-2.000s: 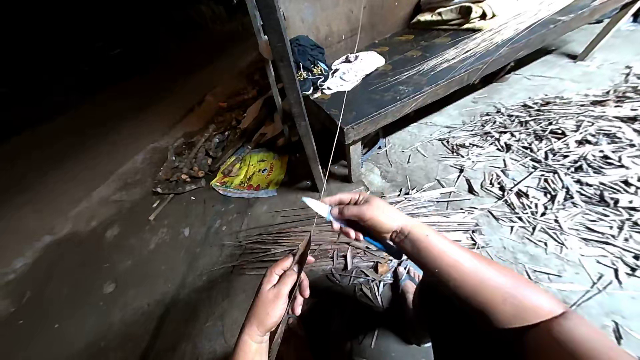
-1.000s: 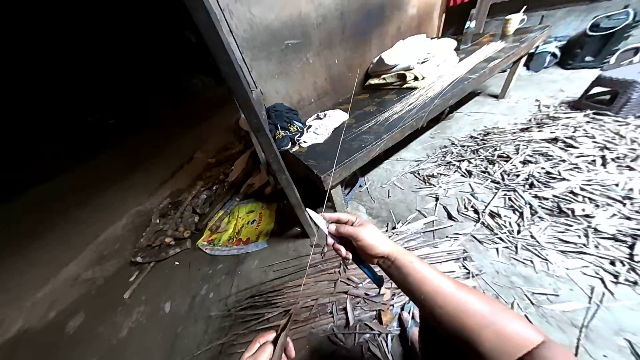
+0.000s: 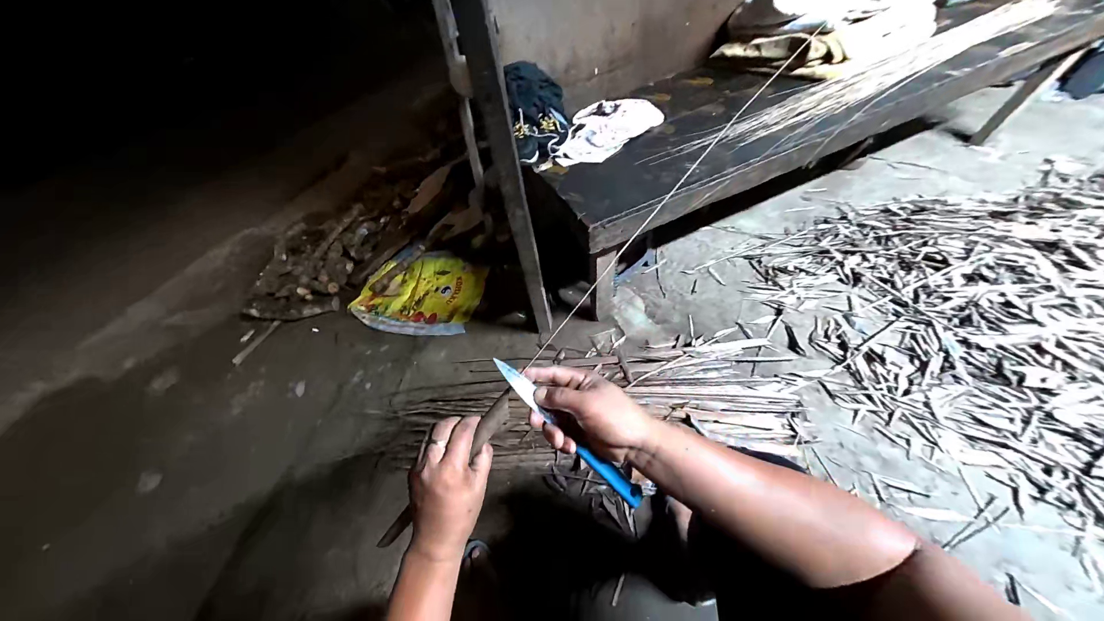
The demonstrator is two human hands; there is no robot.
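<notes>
My right hand (image 3: 595, 410) is closed around a small knife (image 3: 608, 474) with a blue handle, its pale blade pointing up and left. A long thin strip (image 3: 668, 194), apparently a leaf midrib, runs from the blade up over the bench. My left hand (image 3: 448, 483), with a ring on one finger, grips a brown dried leaf (image 3: 492, 424) whose upper end lies close to the blade. Beneath both hands, many brown leaf strips (image 3: 716, 401) are laid side by side on the floor.
A dark wooden bench (image 3: 638, 185) bears pale thin strips (image 3: 828, 99), a white cloth (image 3: 608, 129) and dark clothing (image 3: 533, 99). Leaf scraps (image 3: 931, 319) cover the floor at right. By the post (image 3: 509, 172) lie a yellow printed bag (image 3: 423, 293) and a heap of wood pieces (image 3: 323, 259).
My left hand has come up from the bottom edge, closer to the knife hand, still with a leaf in it. The view has swung since one second ago.
</notes>
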